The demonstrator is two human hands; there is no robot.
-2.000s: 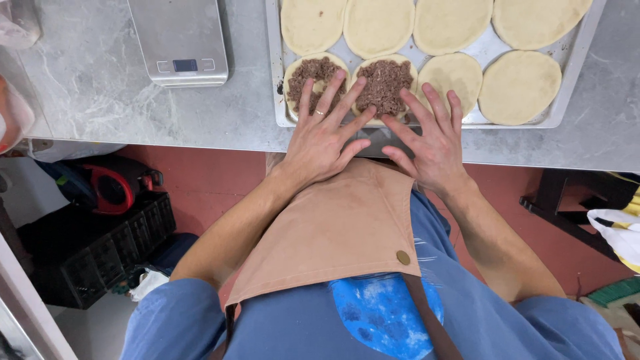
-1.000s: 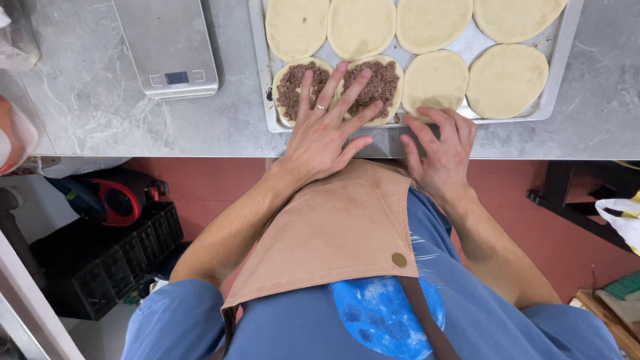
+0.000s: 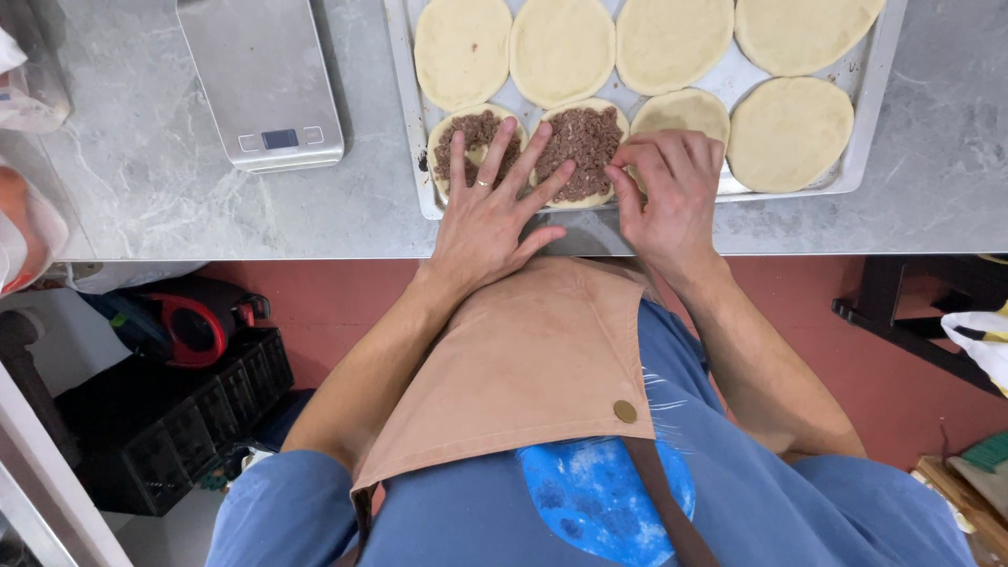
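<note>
My left hand (image 3: 490, 209) lies with fingers spread over two dough rounds topped with ground meat, at the front left of a metal baking tray (image 3: 860, 150). Its fingertips rest on the meat of the left round (image 3: 479, 124) and reach the edge of the right one (image 3: 584, 146). My right hand (image 3: 669, 193) is curled, thumb and index fingertips close together at the right edge of that second round; whether they pinch anything is too small to tell. It partly covers a plain dough round (image 3: 687, 110). More plain rounds fill the back row, and another (image 3: 791, 134) lies at the front right.
A steel kitchen scale (image 3: 260, 71) stands on the grey stone-look counter (image 3: 346, 216), left of the tray. Plastic-wrapped items (image 3: 27, 224) sit at the far left. Below the counter are a black crate (image 3: 173, 425) at left and a black metal frame (image 3: 890, 307) at right.
My right hand has gone from spread fingers beside the second meat-topped round to a curled shape at its right edge. My left hand stays spread over the two topped rounds.
</note>
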